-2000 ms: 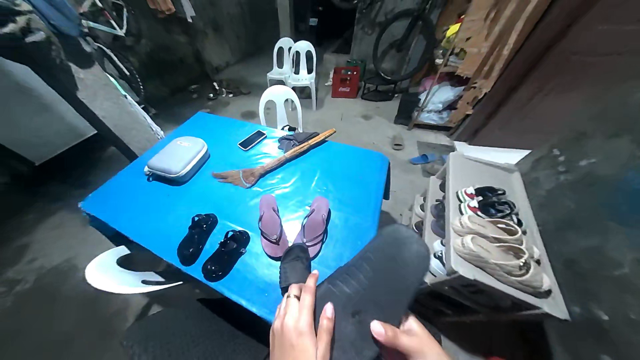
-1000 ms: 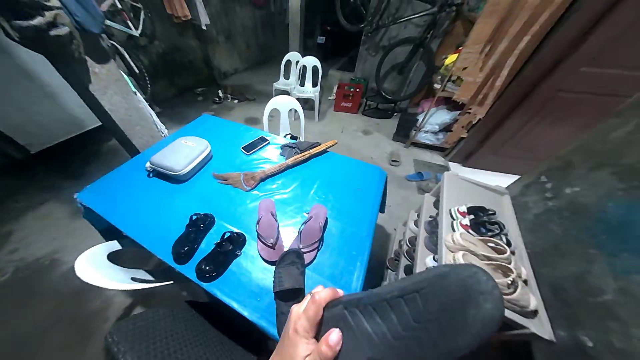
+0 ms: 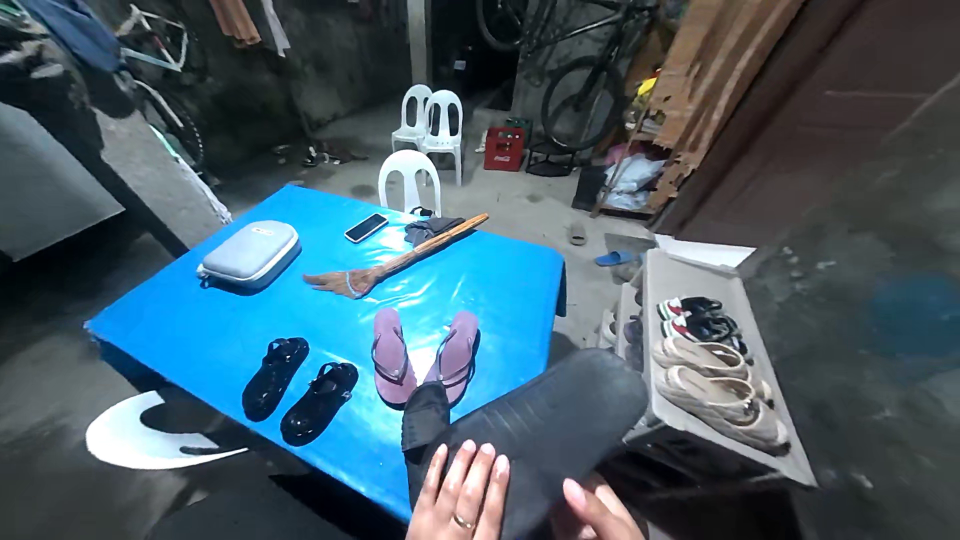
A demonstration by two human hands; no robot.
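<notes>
A black sandal or slipper (image 3: 551, 420), its broad flat face up, slants across the lower middle, with a dark strap-like part (image 3: 426, 420) beside it. My left hand (image 3: 463, 491), with a ring, lies over its near left part with fingers stretched; the thumb is hidden. My right hand (image 3: 600, 510) grips the near right edge, thumb on the face, other fingers mostly hidden. Just beyond, a pair of mauve flip-flops (image 3: 390, 356) stands on the blue-covered table (image 3: 495, 292). Black strapped sandals (image 3: 319, 405) sit to their left.
A small broom (image 3: 405, 262), dark cloth (image 3: 431, 228), smartphone (image 3: 367, 227) and grey zip case (image 3: 251, 253) lie farther back on the table. A shoe rack (image 3: 757, 300) with shoes stands at right. White plastic chairs (image 3: 411, 176) are behind, and one (image 3: 150, 431) is at left.
My right hand is in view at the black footwear's edge, where one second ago only one hand showed. The footwear now tilts more steeply, its far end higher and farther left.
</notes>
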